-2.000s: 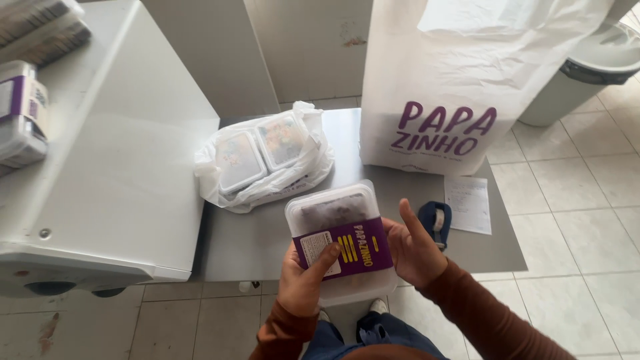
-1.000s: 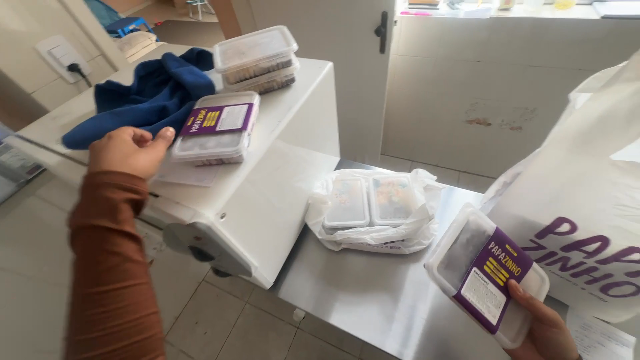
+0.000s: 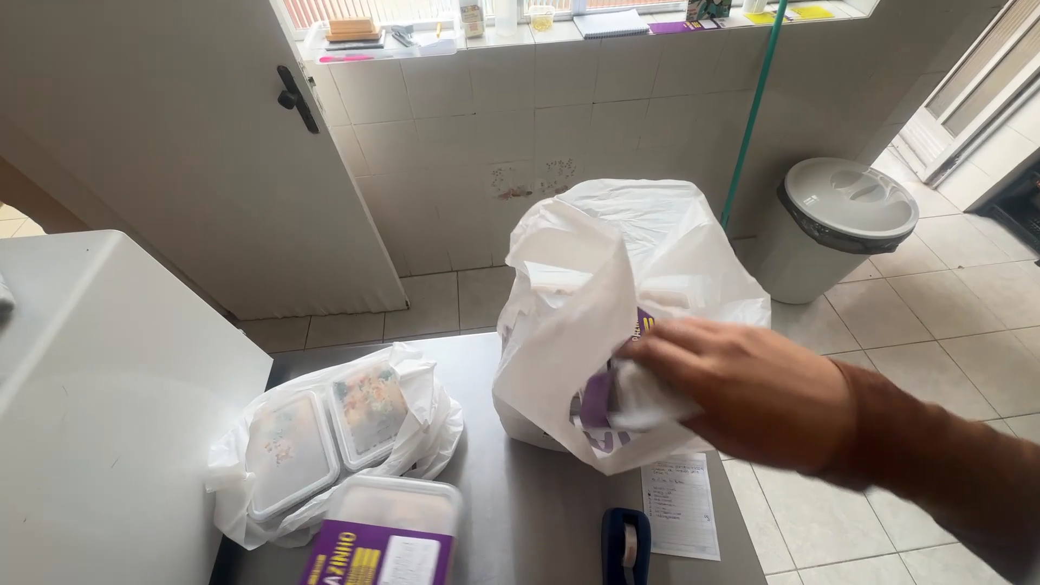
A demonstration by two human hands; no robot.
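My right hand reaches into the mouth of a white plastic carrier bag and grips a blurred plastic food container with a purple sleeve. More purple-labelled packaging shows inside the bag. My left hand is out of view. At the bottom edge lies another lidded food container with a purple and yellow sleeve, partly cut off; what supports it is hidden. Left of the carrier bag, two lidded containers sit side by side in a smaller, opened white plastic bag on the metal table.
A blue tape dispenser and a written paper slip lie near the table's front right. A white appliance stands at left, beside a door. Behind are a lidded bin, a green pole and a cluttered windowsill.
My right hand and its container have moved to the mouth of the carrier bag. My left hand, earlier at a container on the white appliance, has left view. The view has swung right.
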